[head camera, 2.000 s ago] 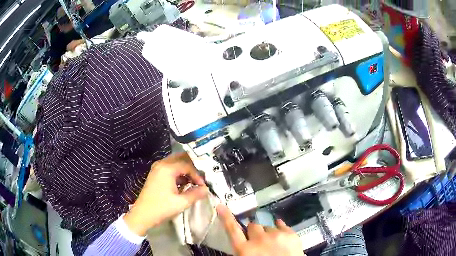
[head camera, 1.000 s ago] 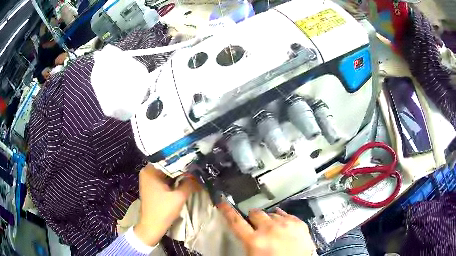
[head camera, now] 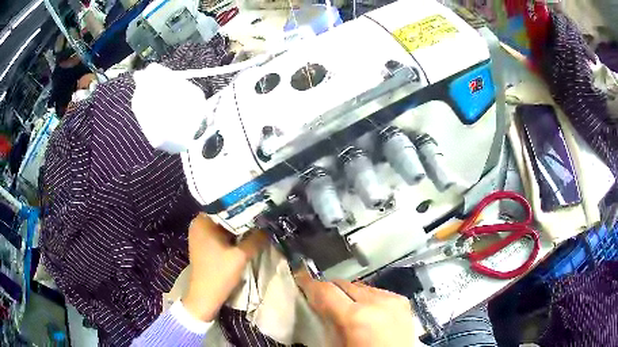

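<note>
The white overlock machine (head camera: 339, 88) stands in front of me. The cream fabric (head camera: 271, 295) lies at its front left, with its upper edge at the presser foot and needle area (head camera: 284, 230). My left hand (head camera: 220, 261) grips the cream fabric left of the needle area; its fingertips are partly hidden by the machine head. My right hand (head camera: 359, 308) lies on the cream fabric's right side, index finger pointing to the needle area. Whether it pinches the cloth is hard to tell. Pinstriped fabric (head camera: 122, 183) is heaped left of the machine, and a strip shows below the cream fabric.
Red-handled scissors (head camera: 505, 234) lie right of the machine front, beside a yellow-orange handled tool (head camera: 448, 230). A mobile phone (head camera: 549, 159) lies on cream cloth at right. More pinstriped fabric hangs at the right edge. A blue crate (head camera: 583, 254) is at lower right. A person's hand shows at upper left.
Since two seconds ago, the machine has shifted left in view. My left hand has gone from holding a raised fold to holding the fabric beside the needle area. My right hand stays at the fabric's right side.
</note>
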